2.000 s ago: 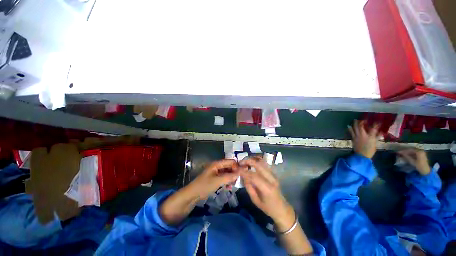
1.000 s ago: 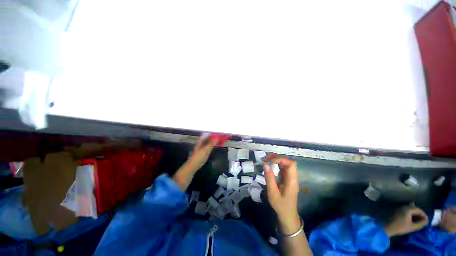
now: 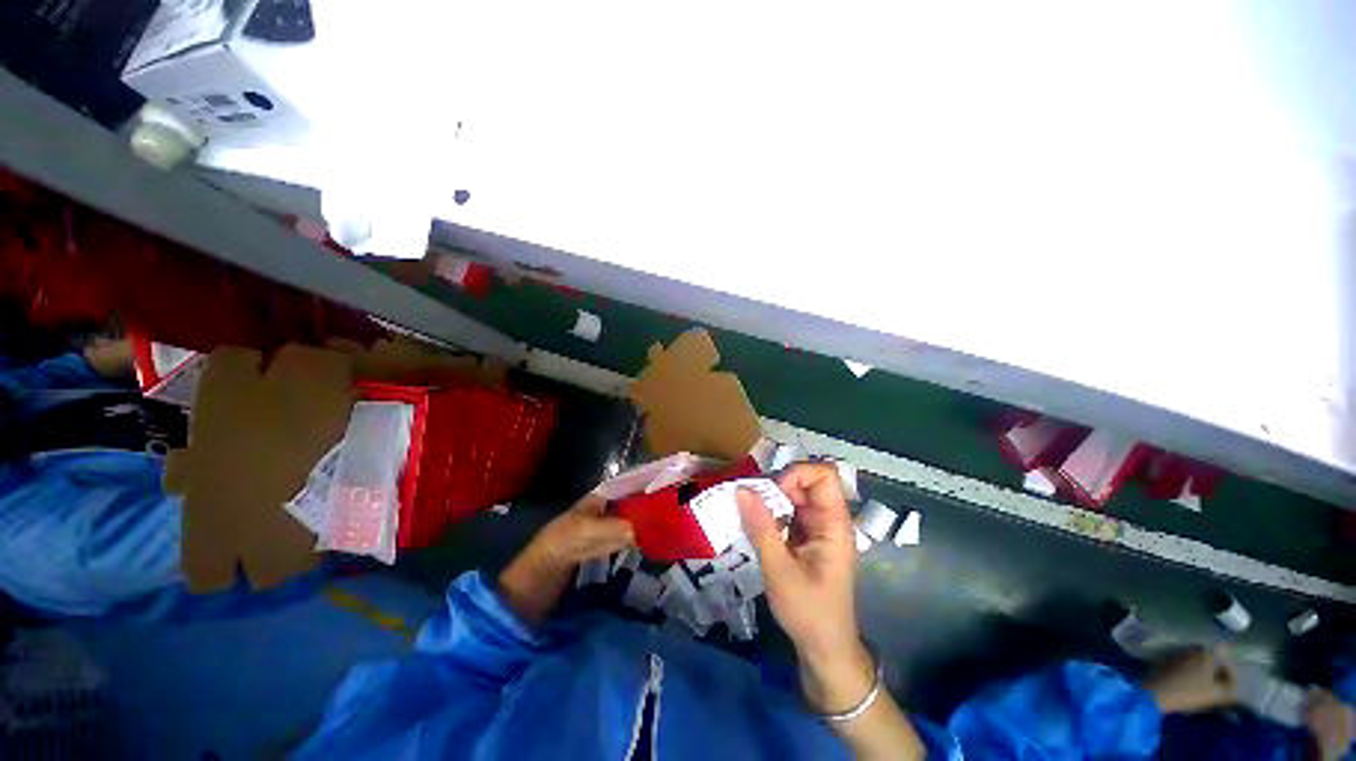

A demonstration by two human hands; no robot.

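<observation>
My left hand (image 3: 562, 547) holds a small red box (image 3: 669, 523) over the bench. The box has a brown cardboard flap (image 3: 696, 399) standing out at its far side and a pale panel at its left. My right hand (image 3: 811, 558) pinches a folded white printed leaflet (image 3: 739, 510) between thumb and fingers, at the right side of the red box. More small white papers (image 3: 696, 598) lie loose on the bench below and beside the box, partly hidden by it and my hands.
A white overhead shelf (image 3: 892, 179) spans the top. The green conveyor belt (image 3: 922, 402) carries red boxes (image 3: 1093, 461). At left stands a large red carton (image 3: 476, 458) with a brown flap (image 3: 260, 468). A white carton (image 3: 223, 89) is upper left. Another person's hand (image 3: 1190, 681) is lower right.
The view has turned. My left hand has brought a red box from the belt edge to in front of me, its brown flap now open. My right hand has brought a leaflet to it.
</observation>
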